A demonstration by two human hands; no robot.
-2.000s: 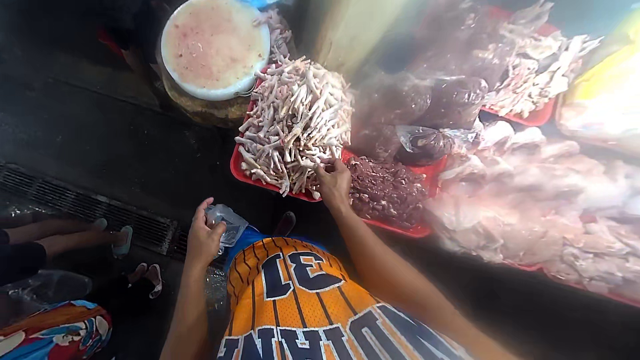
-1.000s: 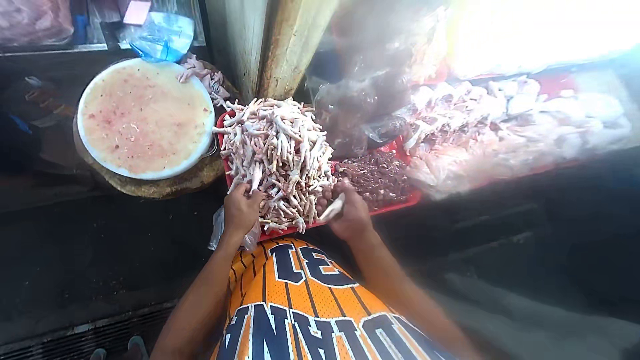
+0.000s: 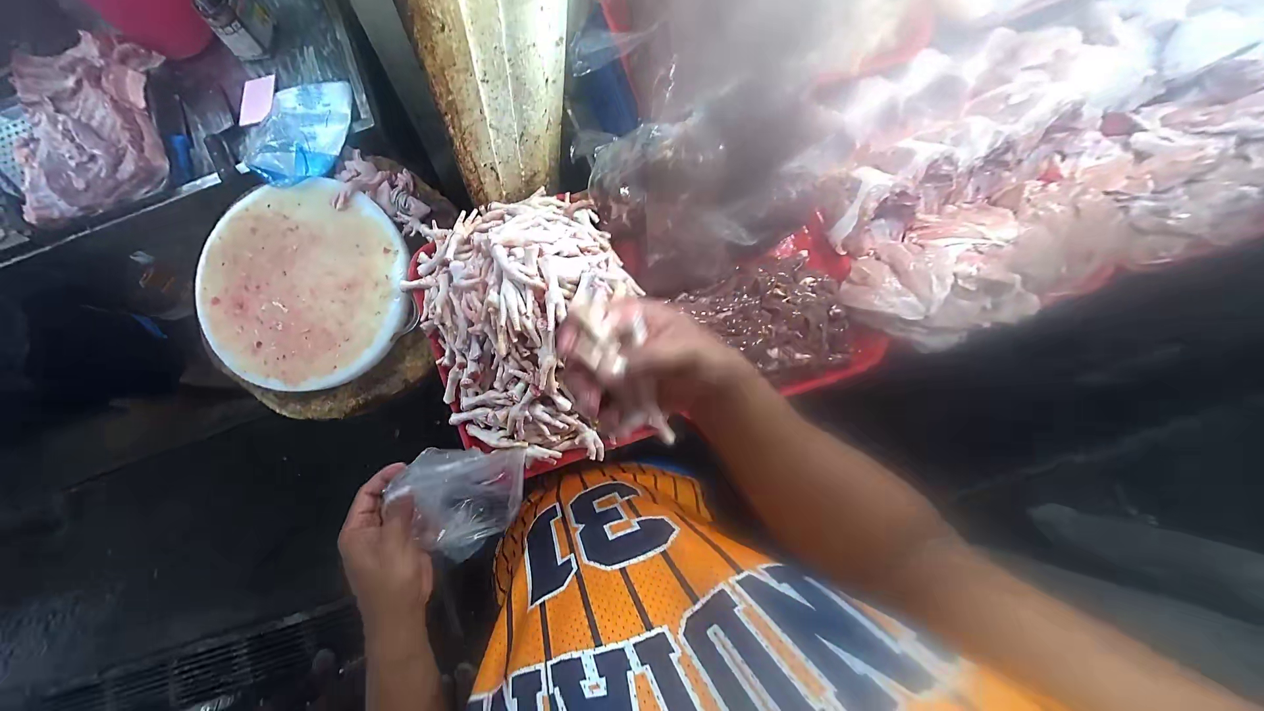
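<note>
Raw chicken feet [image 3: 518, 296] lie heaped in a red plastic tray [image 3: 456, 395] in front of me. Several feet are in my right hand [image 3: 657, 365], over the right side of the heap; the hand is blurred by motion. Lower left of the tray, my left hand [image 3: 390, 538] grips a clear plastic bag [image 3: 459, 499], whose upper edge is near the tray's front corner. Whether the bag holds anything is hard to tell. Dark reddish-brown offal [image 3: 775, 316] fills a red tray to the right of my right hand.
A white tub of cloudy pinkish liquid [image 3: 301, 286] rests on a round wooden block [image 3: 365, 390] at the left. Behind it are a blue-tinted plastic bag [image 3: 301, 128] and a piece of raw meat [image 3: 89, 128]. A stained post [image 3: 494, 89] rises behind the feet. Raw poultry pieces [image 3: 968, 237] spread across the right.
My left hand has left the heap of feet and is now lower left with the clear bag. My right hand, with one foot a second ago, now holds several. The view has shifted.
</note>
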